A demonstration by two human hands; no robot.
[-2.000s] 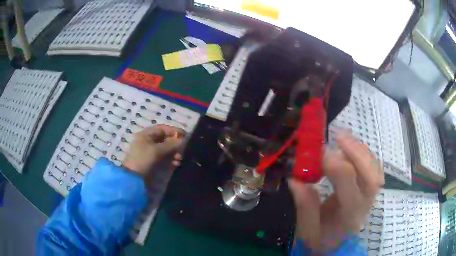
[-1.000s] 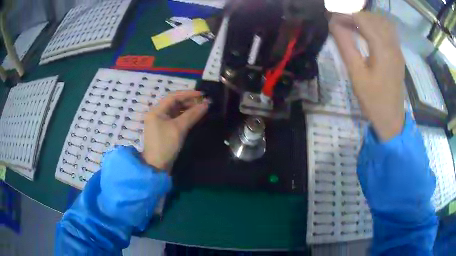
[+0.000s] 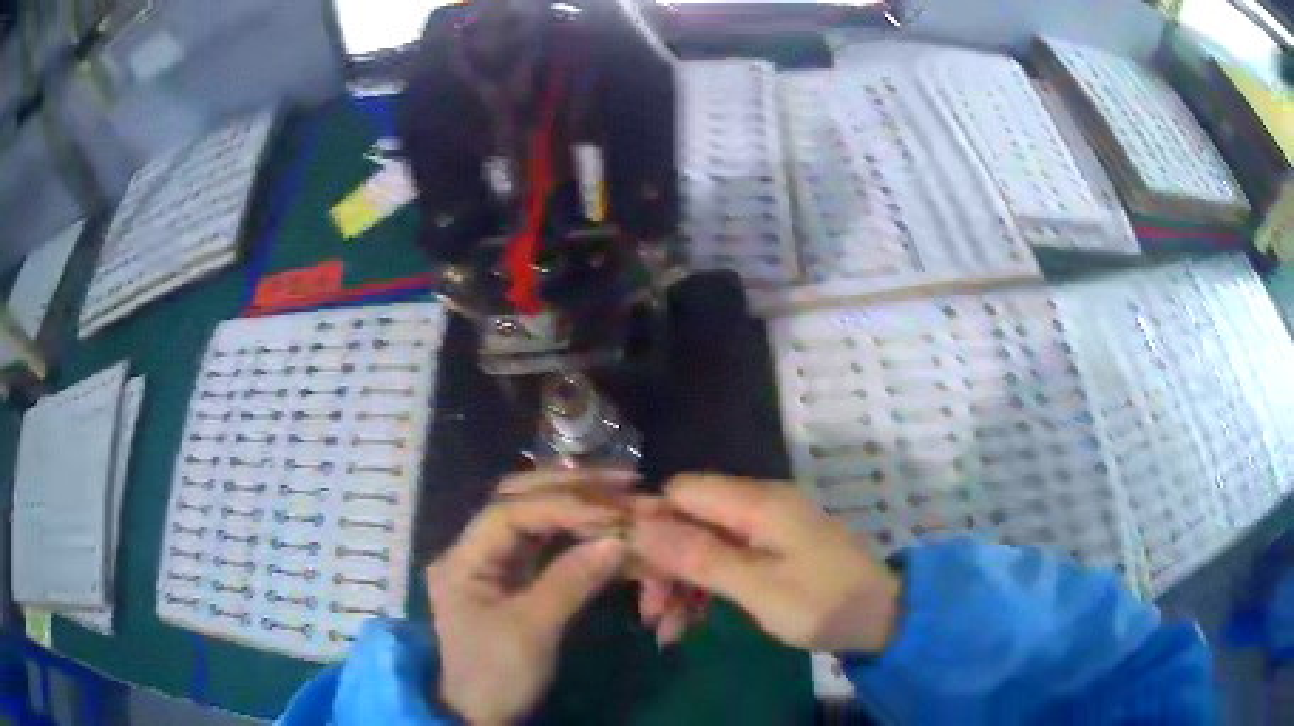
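Note:
My left hand [image 3: 532,582] and my right hand [image 3: 759,560] meet at the fingertips just in front of the press. A small part seems to be pinched between them, but the fingers mostly hide it and the view is blurred. The black hand press [image 3: 546,156] stands behind my hands, with its red-tipped part [image 3: 529,263] over the upper clamp [image 3: 528,341]. The clamp is raised above the silver round fixture [image 3: 575,419]. The top of the fixture shows nothing I can make out as a part.
A white slotted tray [image 3: 305,475] with dumbbell-shaped parts lies left of the press. More trays lie to the right [image 3: 922,426] and at the back left [image 3: 185,213]. A red label [image 3: 298,288] and a yellow slip [image 3: 372,203] are on the green mat.
My right hand has left the press handle and come down to meet my left hand in front of the fixture. The press head has risen off the fixture. The view has swung right.

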